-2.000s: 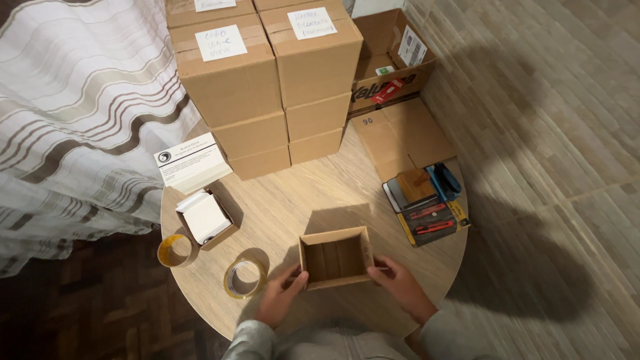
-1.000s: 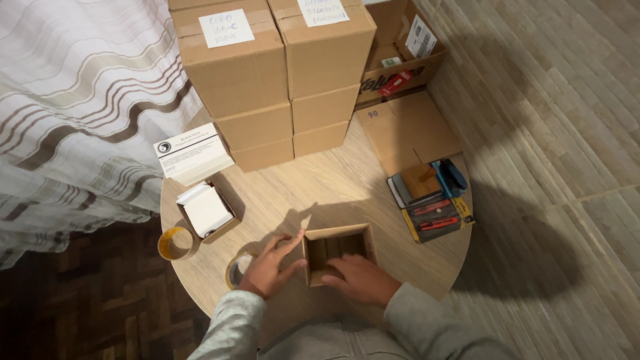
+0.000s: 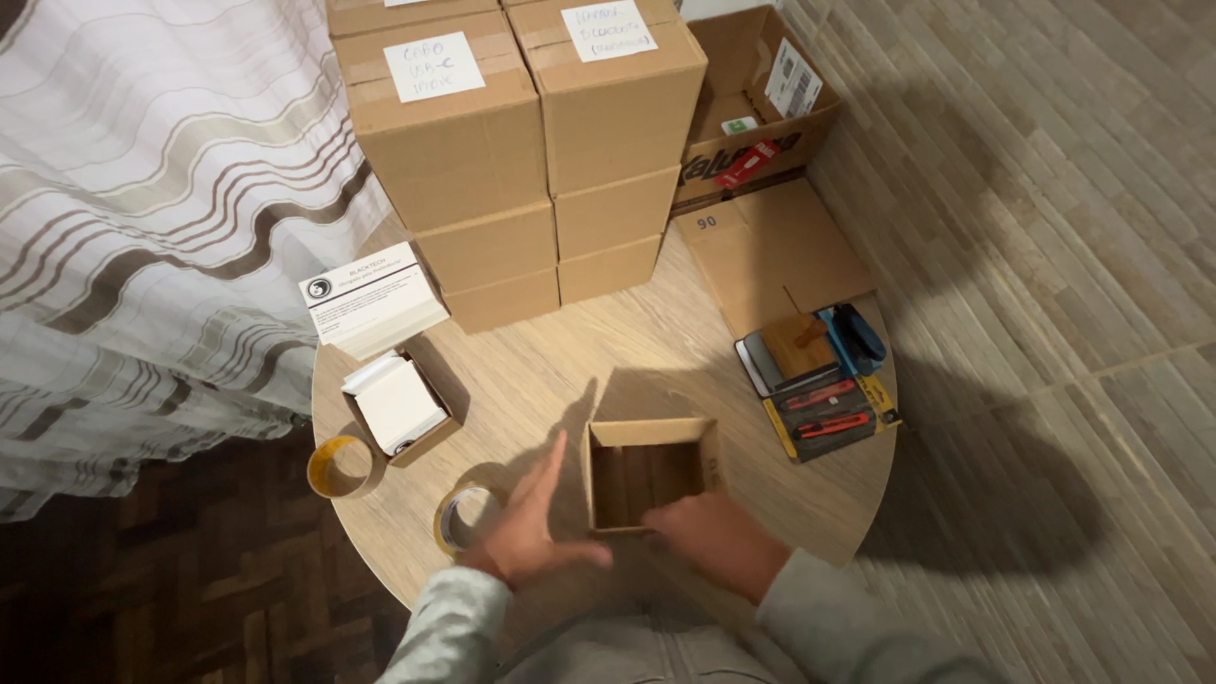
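A small open cardboard box (image 3: pixel 654 432) stands near the front edge of the round wooden table (image 3: pixel 522 380). My right hand (image 3: pixel 717 541) is at the box's near right corner, fingers curled at the rim; whether it grips the wall is unclear. To the left of the box my left hand (image 3: pixel 537 527) is spread, thumb out, holding nothing. Beside that hand lies a roll of clear tape (image 3: pixel 465 518), partly behind it. Farther left a second tape roll (image 3: pixel 340 466) stands next to a small box of white cards (image 3: pixel 394 404).
Stacked closed cardboard boxes (image 3: pixel 456 171) fill the back. A pile of printed cards (image 3: pixel 373 294) sits at the left edge. On the right are flattened cardboard (image 3: pixel 769 247), a wooden-handled stamp (image 3: pixel 798 350), packaged utility knives (image 3: pixel 831 418) and a larger open carton (image 3: pixel 760 142).
Two seconds ago both hands held the small box at its sides. My left hand has come off it and is now open at its left. My right hand has shifted to the near rim.
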